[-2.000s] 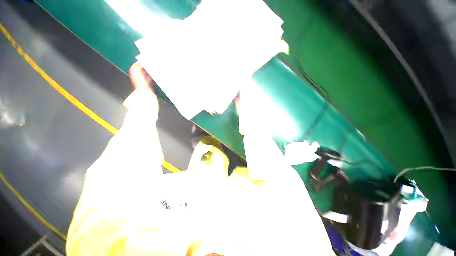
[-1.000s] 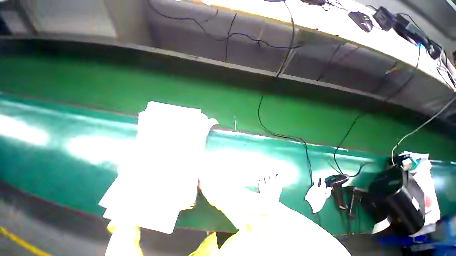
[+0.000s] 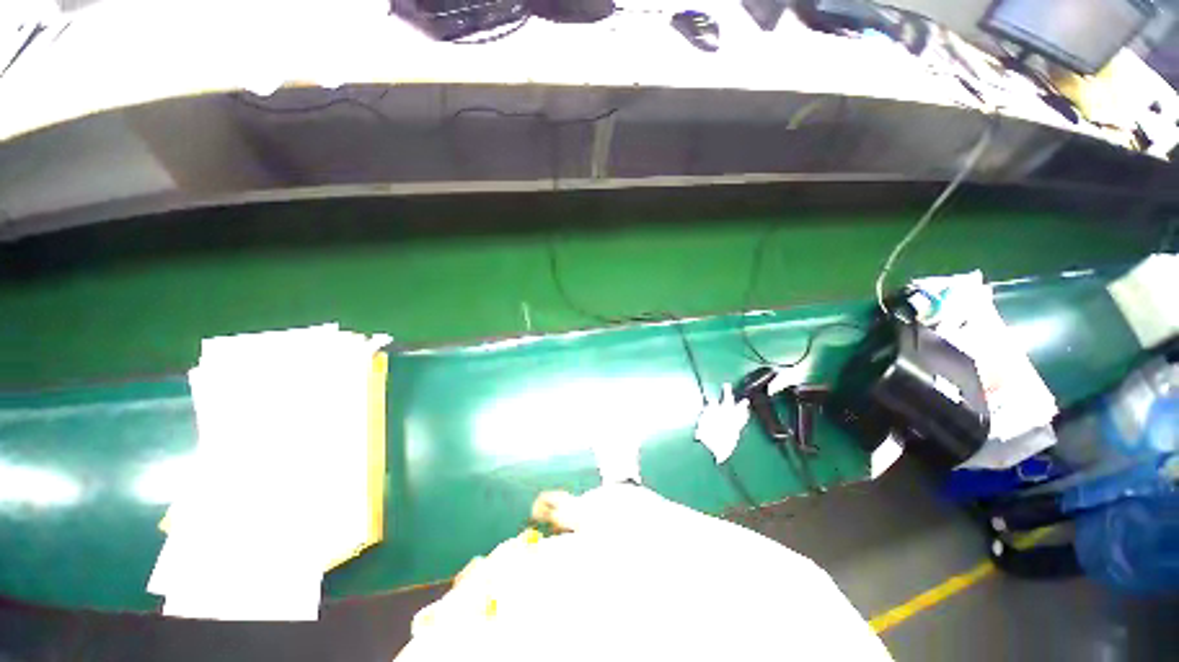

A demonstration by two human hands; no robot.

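A large stack of uneven white paper sheets (image 3: 278, 466) lies on the green bench at left, with a yellow layer (image 3: 378, 446) showing along its right edge. No hand touches it. My right hand (image 3: 552, 510) seems to be the small skin-coloured patch at the bench's front edge, right of the stack. It is mostly lost in glare and against my washed-out sleeve, so its fingers and any hold are unclear. I cannot make out my left hand; only pale, yellowish sleeve folds show at the lower middle.
A white glove (image 3: 722, 424) and two black scanners (image 3: 787, 411) with cables lie right of centre. Farther right are a bulky black device (image 3: 924, 395) and papers (image 3: 1009, 375). A person in blue (image 3: 1131, 517) is at the right edge. A white shelf (image 3: 297, 45) with equipment and a monitor (image 3: 1071, 26) runs above.
The view has swung round and levelled toward the shelf. The paper stack, earlier at my hands, now lies apart from them at left. The monitor and the person in blue have come into clearer view.
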